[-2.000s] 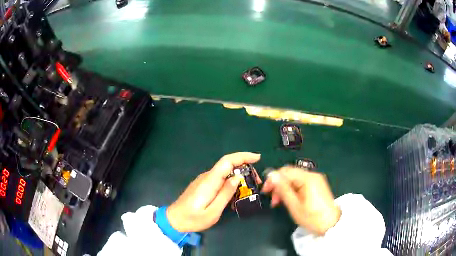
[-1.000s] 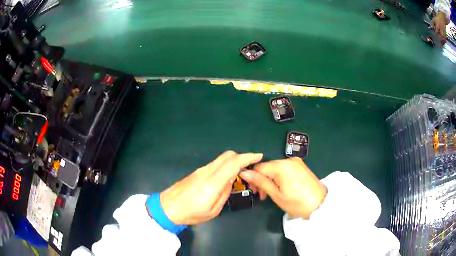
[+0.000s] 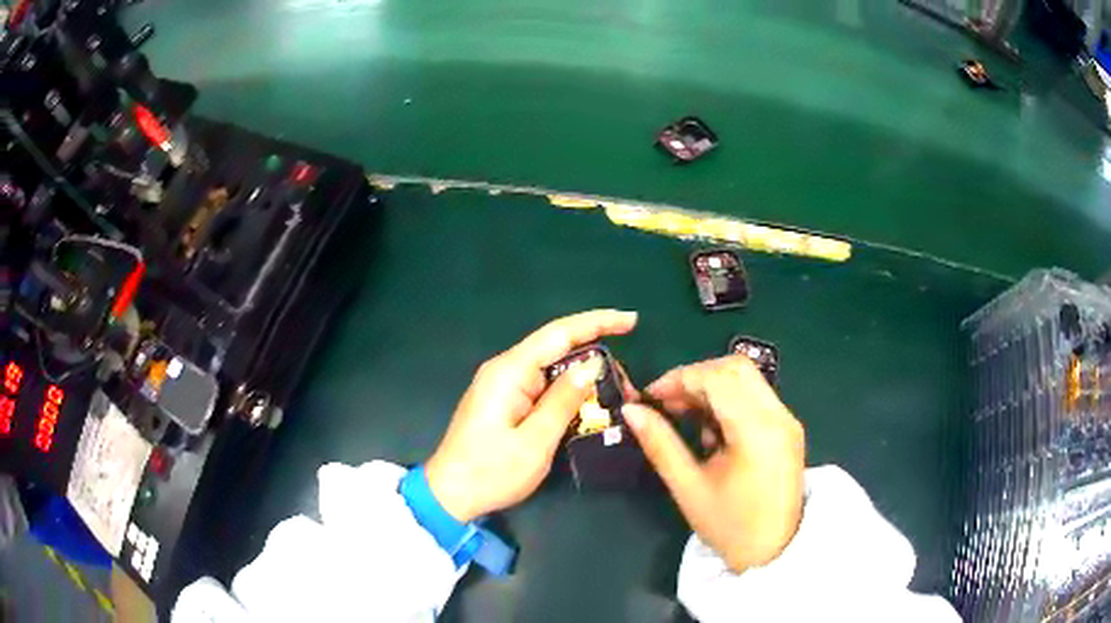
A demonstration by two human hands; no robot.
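My left hand (image 3: 518, 414), with a blue wrist strap, holds a black watch case (image 3: 578, 361), its thumb over the open side. An orange flex cable (image 3: 595, 414) runs from the case to a dark display screen (image 3: 606, 460) below it. My right hand (image 3: 725, 450) is at the right edge of the case and cable, thumb and index finger close together. Whether a small part or tool is between those fingertips cannot be told.
Two open watch cases (image 3: 720, 280) lie on the bench beyond my right hand. Another case (image 3: 686, 140) lies on the green belt past the yellow tape (image 3: 731, 231). A black press fixture (image 3: 244, 243) stands left, clear trays (image 3: 1036, 450) right.
My left hand has opened out from over the case, so more of the case and cable shows. My right fingertips have moved to the case's right side. The camera view has shifted.
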